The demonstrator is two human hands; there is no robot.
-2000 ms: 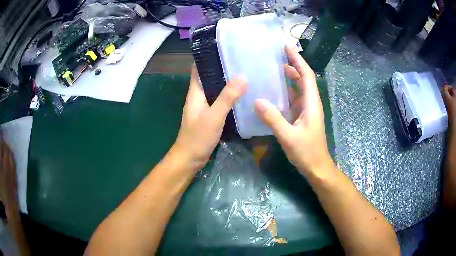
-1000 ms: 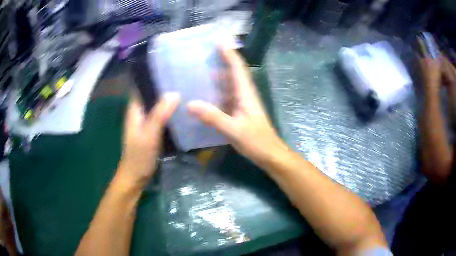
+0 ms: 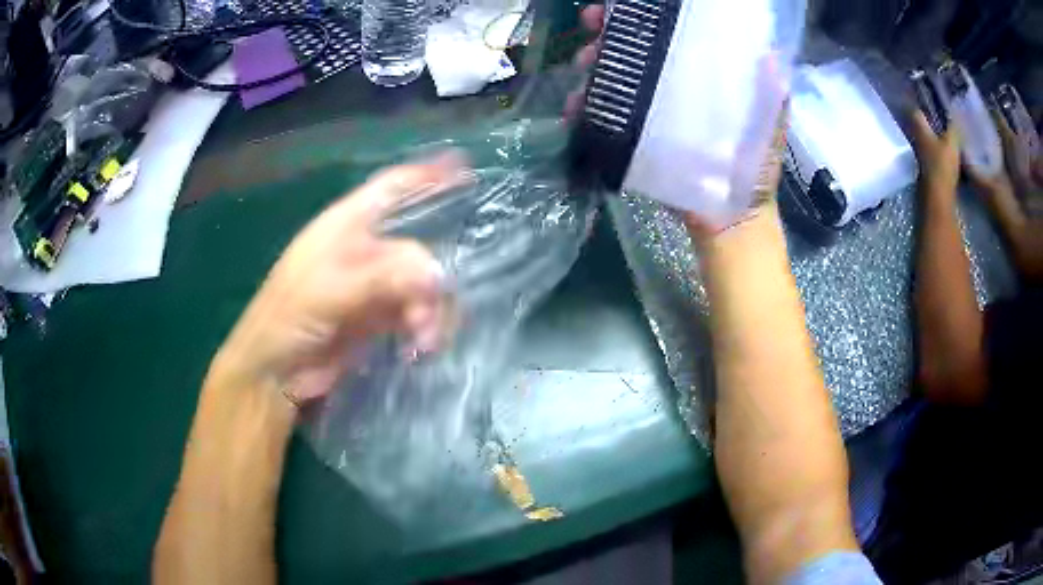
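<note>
My right hand (image 3: 743, 223) holds the unit from below and behind, at the upper right of centre. The unit is a frosted plastic housing (image 3: 715, 109) with a black ribbed part (image 3: 627, 86) along its left side, tilted above the bench. My left hand (image 3: 355, 286) is blurred, left of centre, with bent fingers at a clear poly bag (image 3: 503, 257). The bag stretches from that hand towards the black part. Whether the fingers grip the film is unclear.
A second frosted unit (image 3: 852, 143) lies on bubble wrap (image 3: 846, 309) at the right. Another person's hands (image 3: 972, 160) hold parts at the far right. Circuit boards (image 3: 69, 206) and white paper (image 3: 172, 149) lie back left. A purple pad (image 3: 268, 66) and clear bottle (image 3: 393, 40) are at the back.
My left hand has left the unit and moved to the bag, which is now raised from the bench. My right hand has carried the unit up and right. The view has shifted.
</note>
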